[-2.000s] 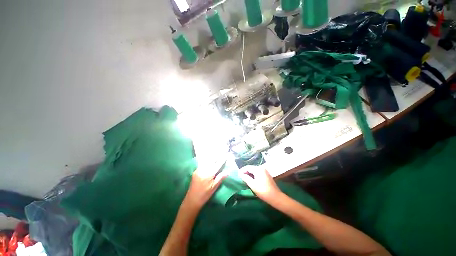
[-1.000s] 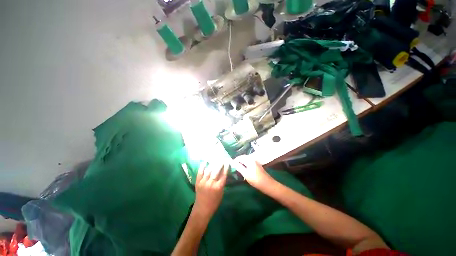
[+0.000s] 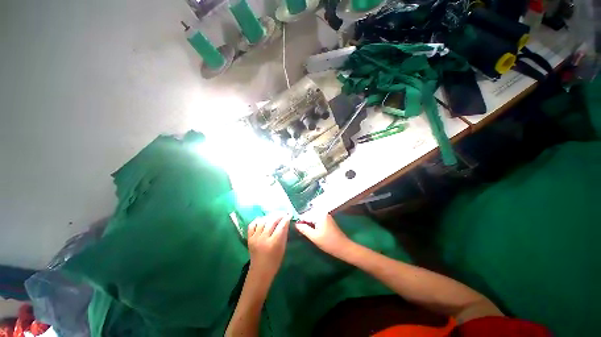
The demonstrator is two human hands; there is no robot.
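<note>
A green garment piece [image 3: 316, 263] lies across my lap and runs up to the front of the overlock machine [image 3: 296, 115]. My left hand [image 3: 267, 240] lies on the cloth with its fingertips at the edge, just in front of the machine. My right hand [image 3: 323, 233] pinches the cloth edge beside it, the fingertips of both hands close together. White glare hides the machine's left end, the needle area and part of the cloth there. A small pale strip [image 3: 238, 225] shows on the green cloth left of my left hand.
A green cloth heap [image 3: 158, 230] lies at left, a large green mound [image 3: 534, 243] at right. Green-handled snips [image 3: 382, 133], green strips [image 3: 389, 72], a flat black rectangle [image 3: 463, 92] and dark thread cones [image 3: 484, 49] are on the table. Green spools [image 3: 206, 50] stand behind the machine.
The view has shifted, so the machine and table sit further left and higher. My left hand has turned from pinching to lying flatter on the cloth. More of the orange-banded apron shows.
</note>
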